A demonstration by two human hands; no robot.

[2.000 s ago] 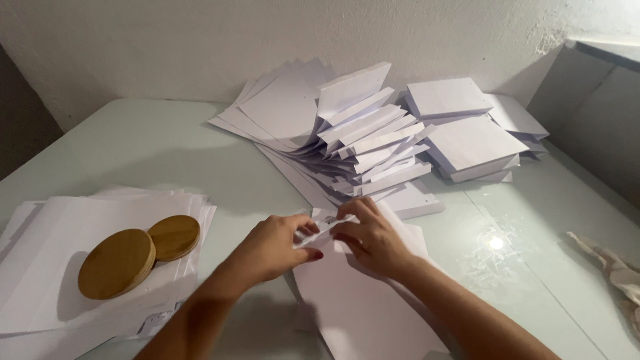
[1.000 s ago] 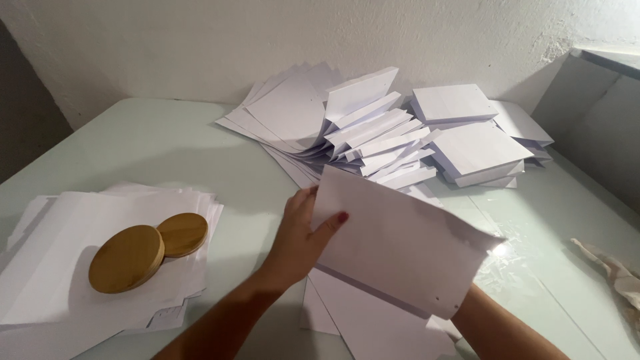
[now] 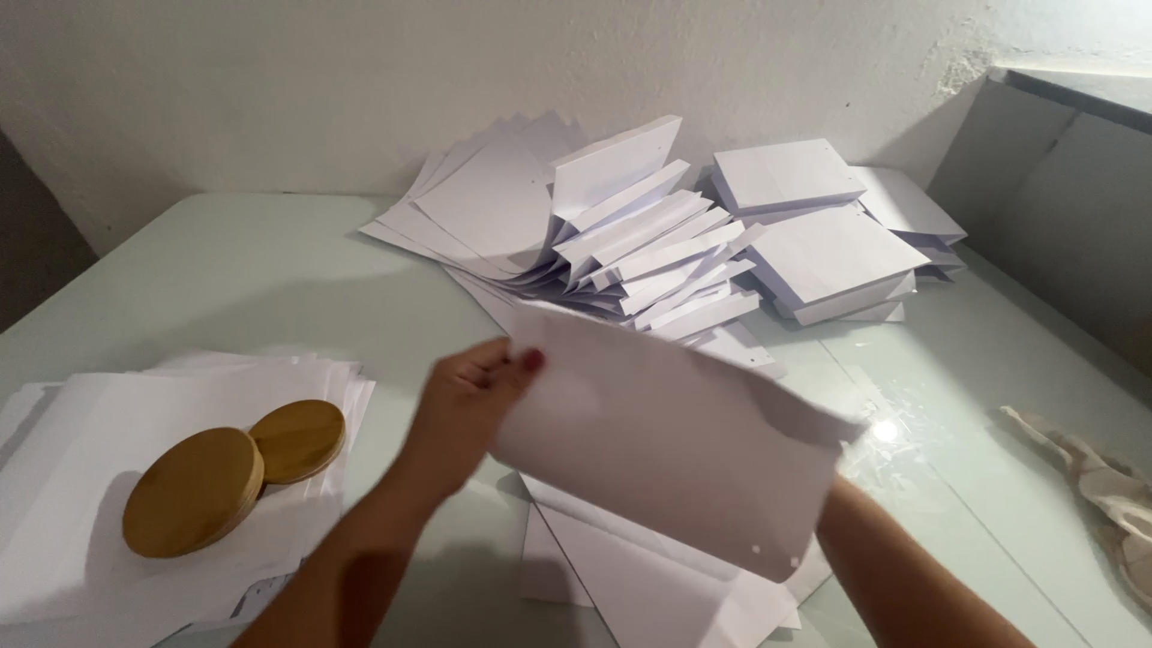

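Observation:
A white paper piece (image 3: 666,441), folded along its right edge, is held up at a tilt over the table. My left hand (image 3: 472,405) pinches its upper left corner between thumb and fingers. My right hand is hidden behind the paper's right end; only the forearm shows, so its grip cannot be seen. More white sheets (image 3: 657,567) lie on the table below the raised piece. Behind it stands a fanned pile of folded white papers (image 3: 657,243), its flat ends spreading to the left.
Folded paper stacks (image 3: 837,252) sit at the back right. Two round wooden discs (image 3: 193,495) rest on loose white sheets (image 3: 54,504) at the left. A crumpled cloth (image 3: 1102,490) lies at the right edge of the glossy table (image 3: 270,270), which meets a wall behind.
Two seconds ago both hands were together at the upper end of a paper on the table. The paper piece has since been raised and turned, and my right hand has gone behind it.

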